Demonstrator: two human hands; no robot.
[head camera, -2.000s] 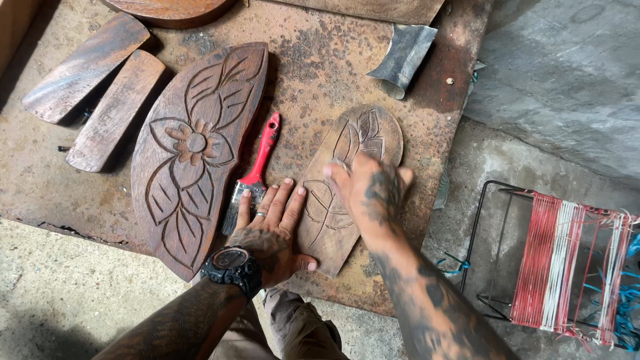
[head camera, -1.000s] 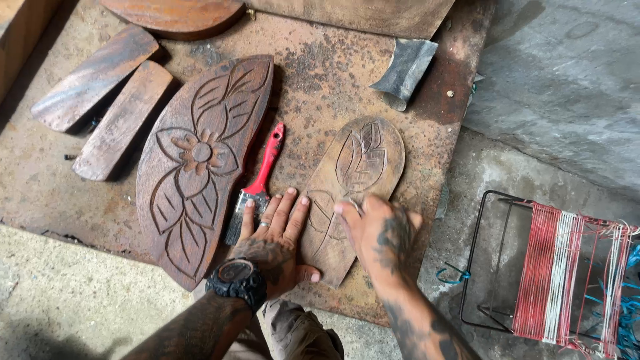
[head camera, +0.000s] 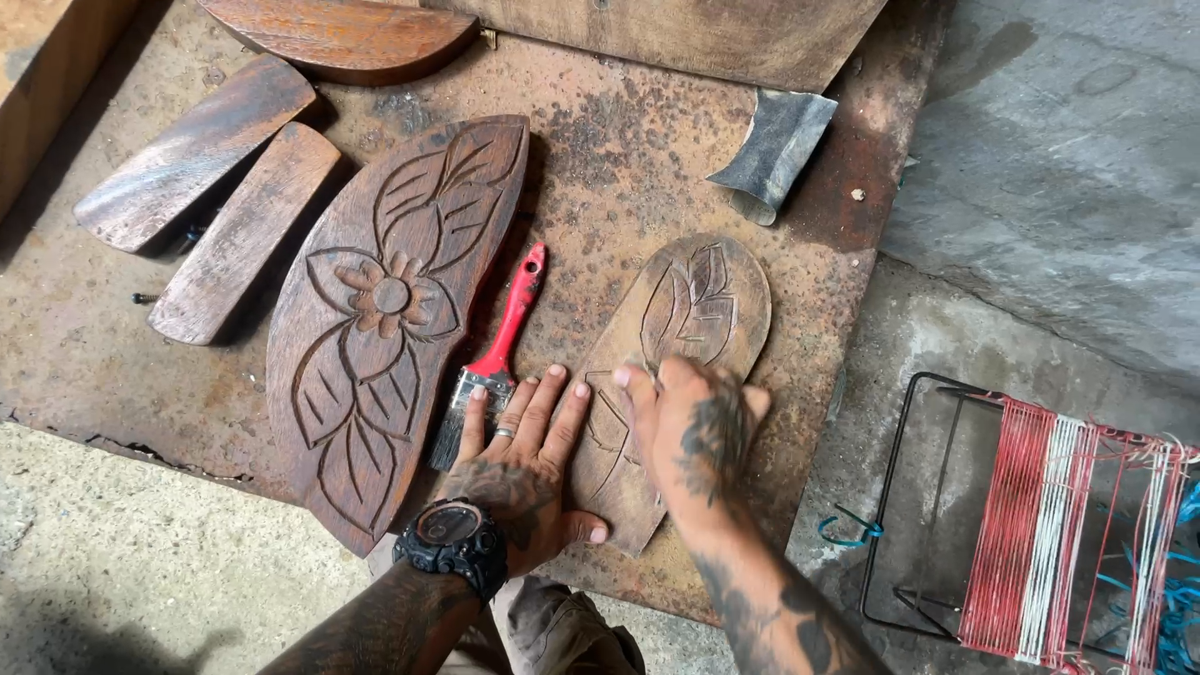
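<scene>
A light wooden board with a rounded top and carved leaves (head camera: 750, 291) lies on the rusty metal tabletop. My left hand (head camera: 520, 459) is spread flat, its thumb and fingers at the board's lower left edge, fingertips reaching beside the brush. Over the middle of the board, my right hand (head camera: 694, 422) is curled with thumb and fingers together; whatever it may hold is hidden. A paintbrush with a red handle (head camera: 507, 328) lies left of the board, its bristles partly beside my left fingers. Farther left is a darker curved wooden panel carved with a flower and leaves (head camera: 389, 295).
Two dark wooden pieces (head camera: 202, 155) (head camera: 246, 234) lie at upper left, near a curved wooden piece (head camera: 356, 37). A curled sheet of sandpaper (head camera: 778, 150) sits at upper right. Beyond the table's right edge stands a metal frame wound with red and white cord (head camera: 1022, 534).
My right hand has moved down the board from its upper carved leaves, then slightly back up. My left hand stays by the board's left edge.
</scene>
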